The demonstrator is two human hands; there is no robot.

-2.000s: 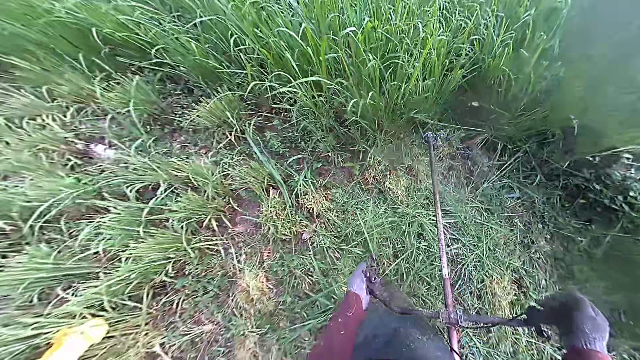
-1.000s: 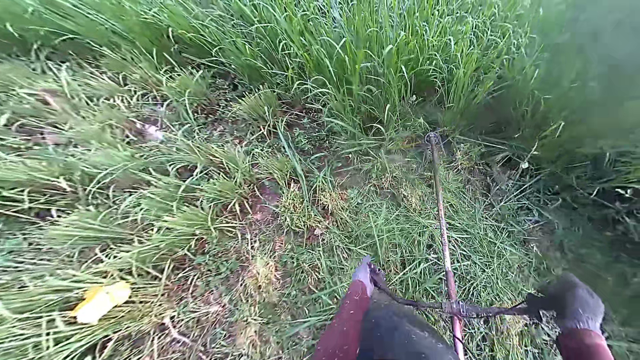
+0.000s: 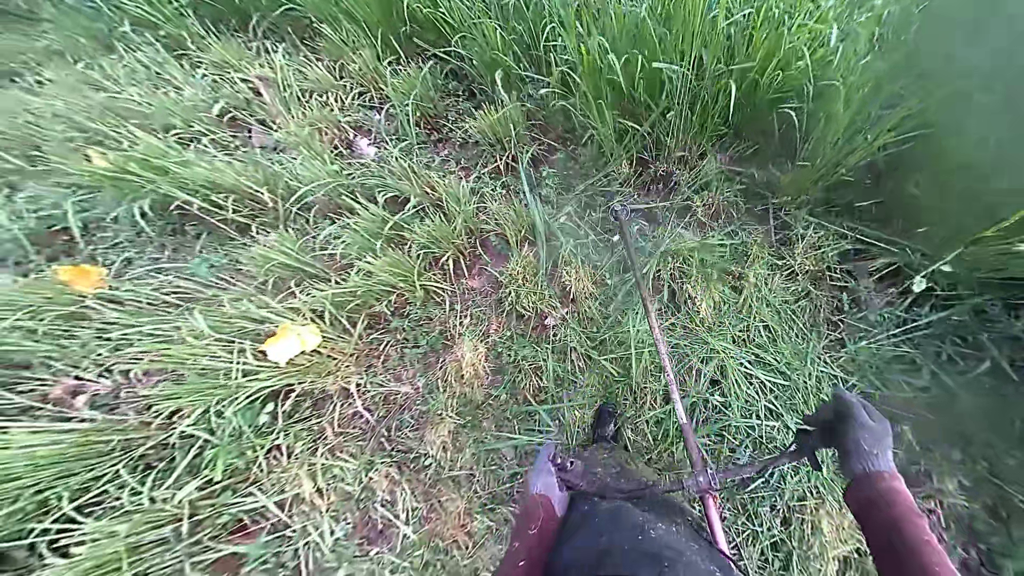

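Note:
A string trimmer's long shaft (image 3: 666, 364) runs from the bottom edge up to its cutting head (image 3: 620, 212), which is low over the ground at the foot of the tall grass. A handlebar (image 3: 756, 468) crosses the shaft near my body. My right hand (image 3: 856, 432), in a dark glove, is closed on the grip at the bar's right end. My left hand (image 3: 548, 480), gloved in grey, is closed round the left end. Cut grass blades lie about the cutting head, whose cutting line or blade is blurred.
Tall green grass (image 3: 672, 72) stands beyond the cutting head. Shorter, bent grass (image 3: 344, 192) covers the left. Two yellow objects, perhaps leaves, lie there, one nearer (image 3: 292, 342) and one farther (image 3: 82, 278). My dark boot (image 3: 606, 424) shows between my hands.
The cutting head has swung left along the foot of the tall grass, with the shaft now slanting more. Both hands keep hold of the handlebar. The view has shifted left.

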